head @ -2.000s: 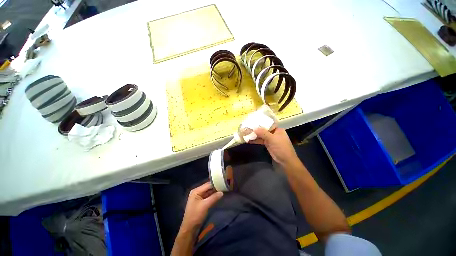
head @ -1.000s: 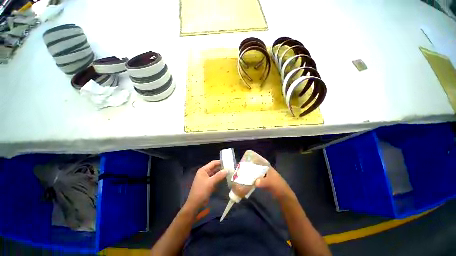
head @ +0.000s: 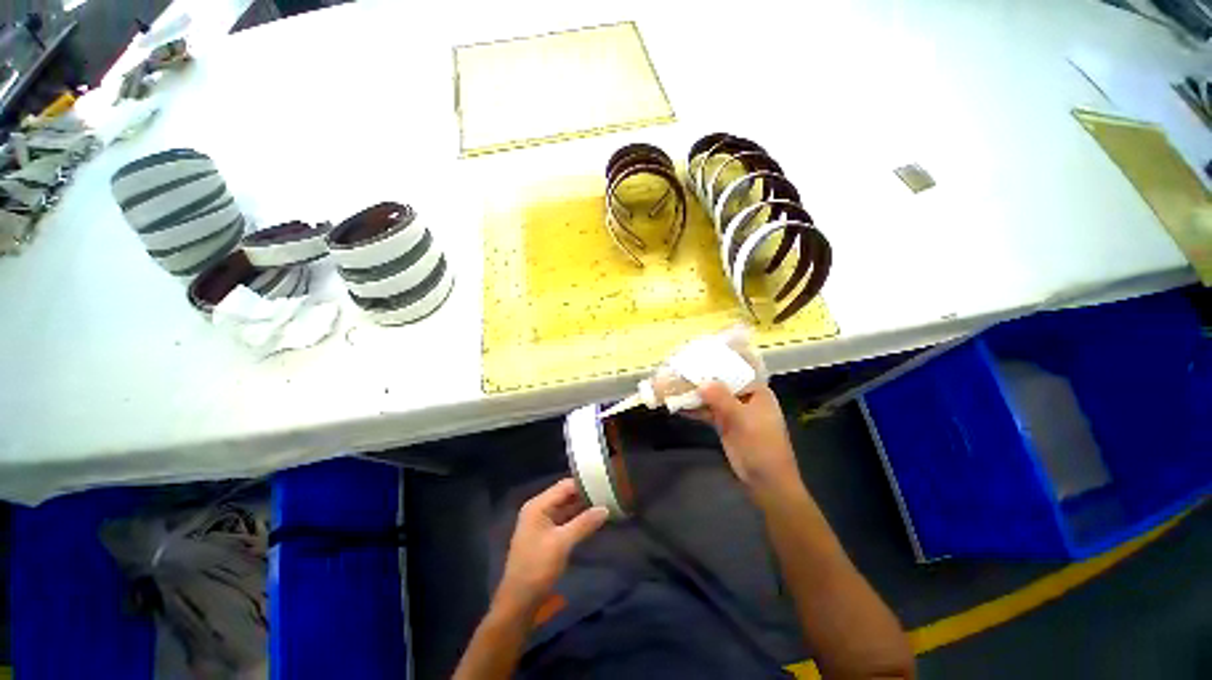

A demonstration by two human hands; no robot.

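Observation:
My left hand (head: pixel 548 534) holds a narrow white and dark band (head: pixel 589 458) by its lower end, over my lap in front of the table edge. My right hand (head: pixel 748 432) grips a translucent glue bottle (head: pixel 711 371) with a white label. The bottle is tilted, and its thin pale nozzle points left at the upper part of the band. Whether the tip touches the band or glue comes out cannot be told.
Open curved bands (head: pixel 784 219) stand on the stained yellow board (head: pixel 532 332). Striped stacked bands (head: pixel 392 272) and a crumpled white cloth (head: pixel 273 322) lie at the left. A paler board (head: pixel 565 86) lies farther back. Blue bins (head: pixel 917 458) are below the table edge.
Since one second ago, the bottle has moved up and right, and its nozzle has turned from pointing down to pointing left at the band. The band shows longer and upright. The view has shifted.

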